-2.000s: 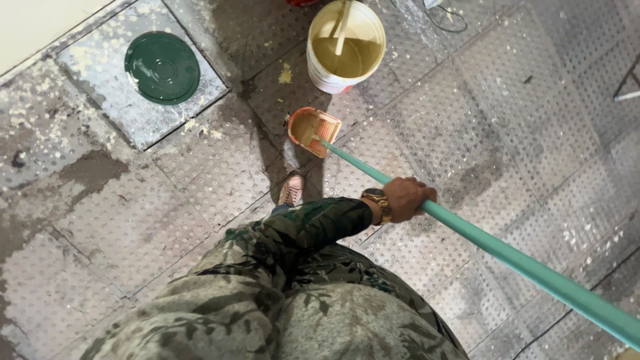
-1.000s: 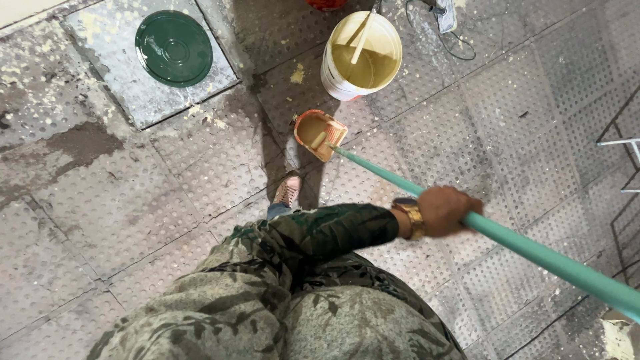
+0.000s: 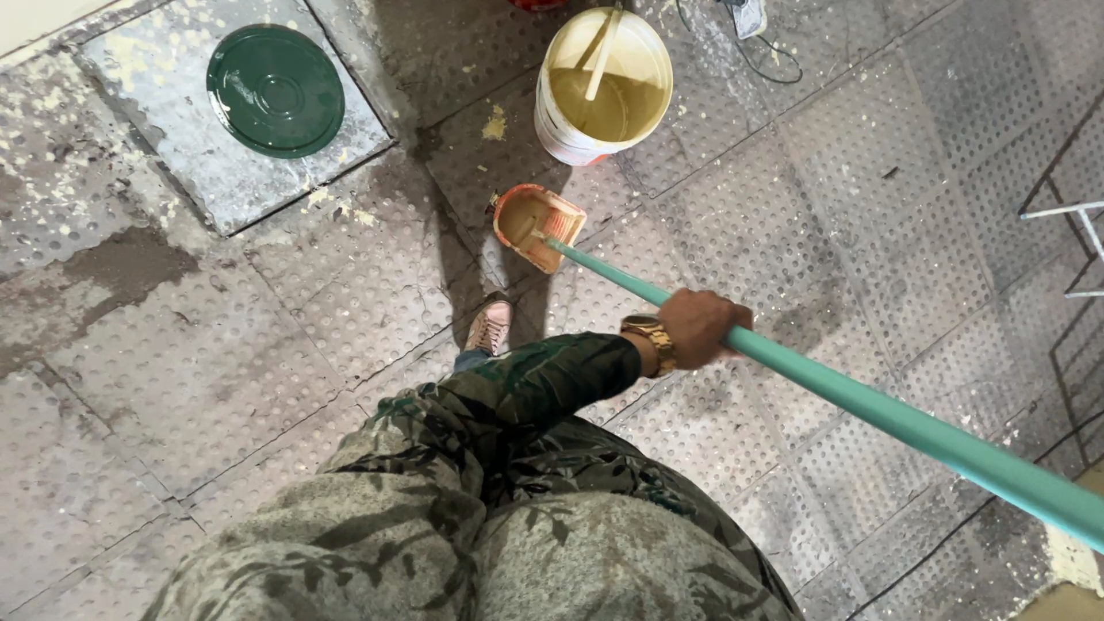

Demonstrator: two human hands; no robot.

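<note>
My left hand (image 3: 703, 329), with a gold watch on its wrist, is closed around a long green pole (image 3: 871, 405). The pole slants from the lower right edge down to a small orange paint tray (image 3: 565, 226) on the floor. Tan paint lies in the tray's well, and the pole's thin lower end is over the tray; whatever fitting it has there is hard to make out. Just beyond the tray stands a white plastic bucket (image 3: 561, 129) partly filled with yellowish-tan paint, a pale stick leaning inside it. My right hand is out of view.
A dark green round lid (image 3: 276, 90) lies on a paint-spattered metal plate (image 3: 194, 177) at the upper left. My shoe (image 3: 490, 326) is just below the tray. A white metal frame (image 3: 1056, 210) is at the right edge, a dark cable (image 3: 936, 552) at the lower right.
My left hand, on the pole throughout, moved right, farther from the tray, then came back closer to it. The tray and bucket have stayed in place on the floor.
</note>
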